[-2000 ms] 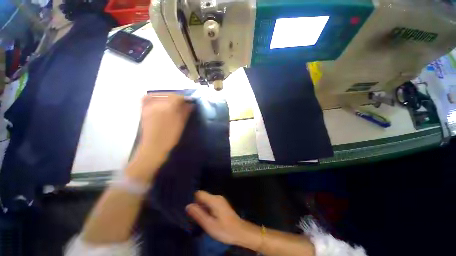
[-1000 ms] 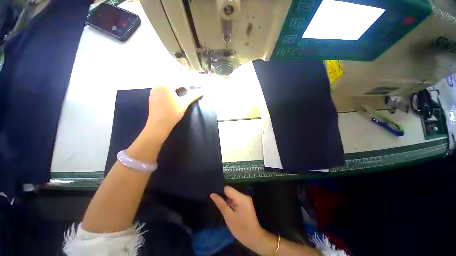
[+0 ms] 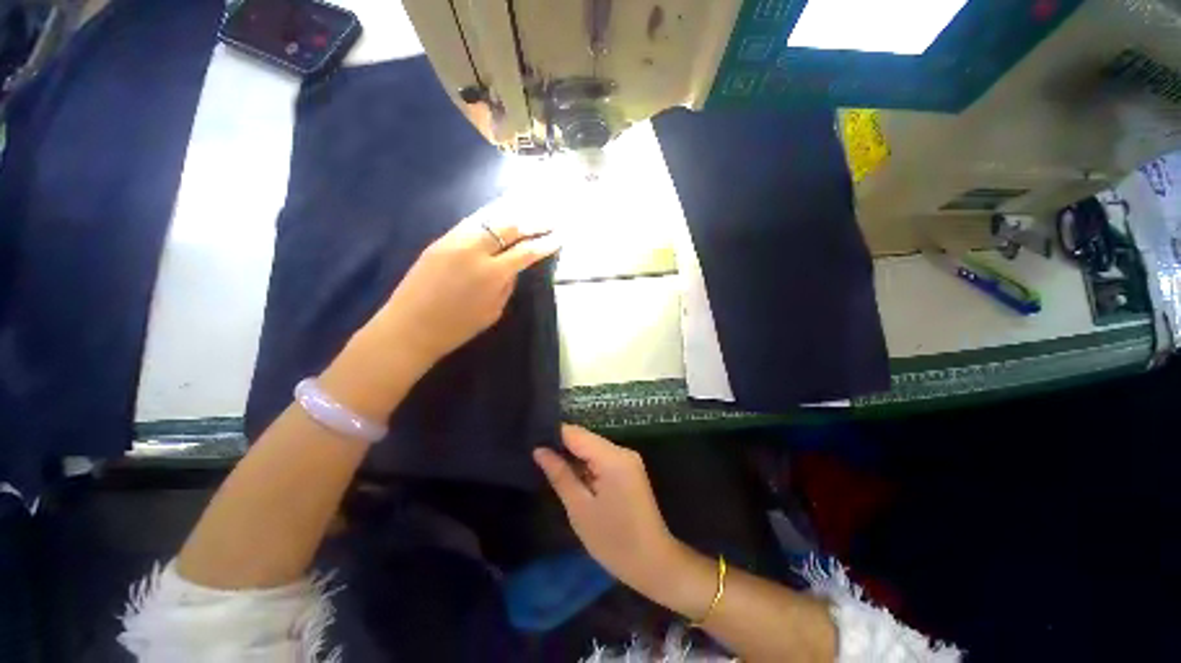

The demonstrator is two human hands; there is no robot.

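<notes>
A dark navy fabric panel [image 3: 376,246] lies flat on the white table, its right edge running from the bright glare under the machine head down past the table's front edge. My left hand [image 3: 473,279] lies on the panel below the glare, fingers at its right edge, pressing it. My right hand [image 3: 609,499] pinches the panel's lower right corner between thumb and fingers, just off the table's front edge. The needle and presser foot are lost in the glare below the sewing machine head [image 3: 583,78].
Dark fabric pieces [image 3: 784,259] with a white side lie right of the needle plate cover [image 3: 622,330]. A phone [image 3: 290,31] touches the panel's upper left. Long dark cloth [image 3: 91,233] hangs at left. Green-and-blue snips [image 3: 997,284] and a black looped item [image 3: 1083,233] lie at right.
The panel has moved away from me under the machine head, its far edge now near the phone. My left hand has flattened over its right edge. My right hand still holds the lower corner.
</notes>
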